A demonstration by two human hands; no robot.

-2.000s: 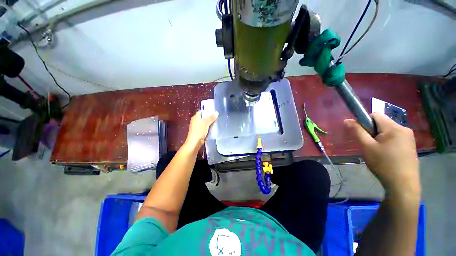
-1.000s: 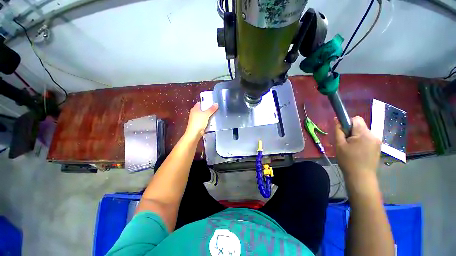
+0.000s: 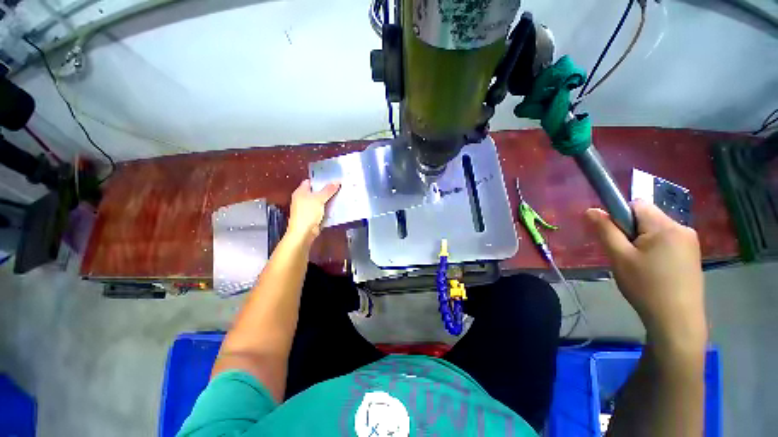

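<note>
My left hand (image 3: 312,206) grips the left edge of a thin silvery plate (image 3: 351,189). The plate lies partly on the grey drill press table (image 3: 444,243) and sticks out past its left side. Its right end is under the chuck (image 3: 431,167) of the olive-green drill head (image 3: 448,85); whether the bit touches it I cannot tell. My right hand (image 3: 653,256) is closed around the lower end of the grey feed lever (image 3: 607,189), which has green wrap (image 3: 559,107) near its hub.
A stack of plates (image 3: 241,246) lies on the red-brown bench (image 3: 153,222) at left. A green air blow gun (image 3: 534,224) and a sheet with a dark panel (image 3: 671,198) lie at right. A blue hose (image 3: 444,294) stands at the table front. Blue bins (image 3: 183,375) are on the floor.
My left hand and the plate have moved left, uncovering the table's right slot area. My right hand and the lever end swung inward, then back out to the right.
</note>
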